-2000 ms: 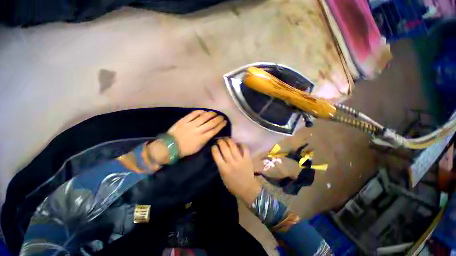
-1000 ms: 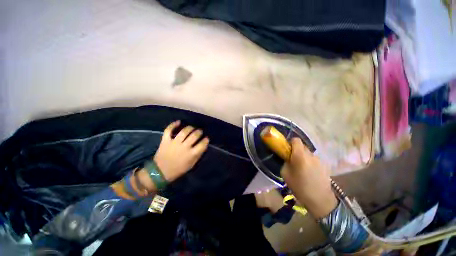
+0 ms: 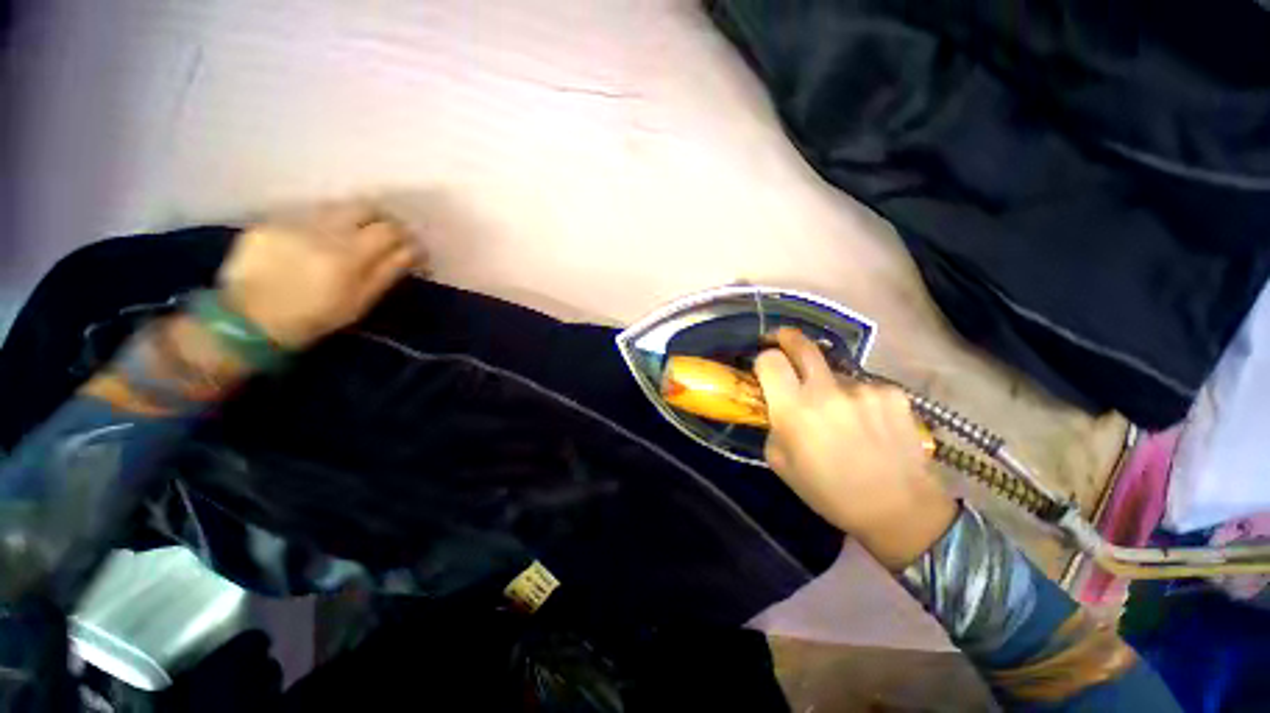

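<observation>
A black garment (image 3: 557,474) lies along the near side of the pale pink table (image 3: 557,167), its matte hem band (image 3: 536,334) bordered by a thin grey seam line. My right hand (image 3: 857,446) is closed on the orange handle of the steam iron (image 3: 717,390). The iron's silver-rimmed plate rests on the band, its tip pointing left, partly over the bare cloth. My left hand (image 3: 320,272) is blurred, at the garment's far edge on the left; whether its fingers hold cloth cannot be told. A small label (image 3: 531,586) shows on the garment.
Another black garment (image 3: 1031,181) lies at the far right of the table. The iron's ribbed hose (image 3: 996,474) runs right from the handle. A pink pad (image 3: 1142,488) is at the table's right end beside white cloth (image 3: 1233,432). A pale shiny object (image 3: 160,613) is at lower left.
My right hand took the iron's handle and the iron now sits on the hem band. My left hand has moved left and away from me. The view has shifted, showing more of the far garment.
</observation>
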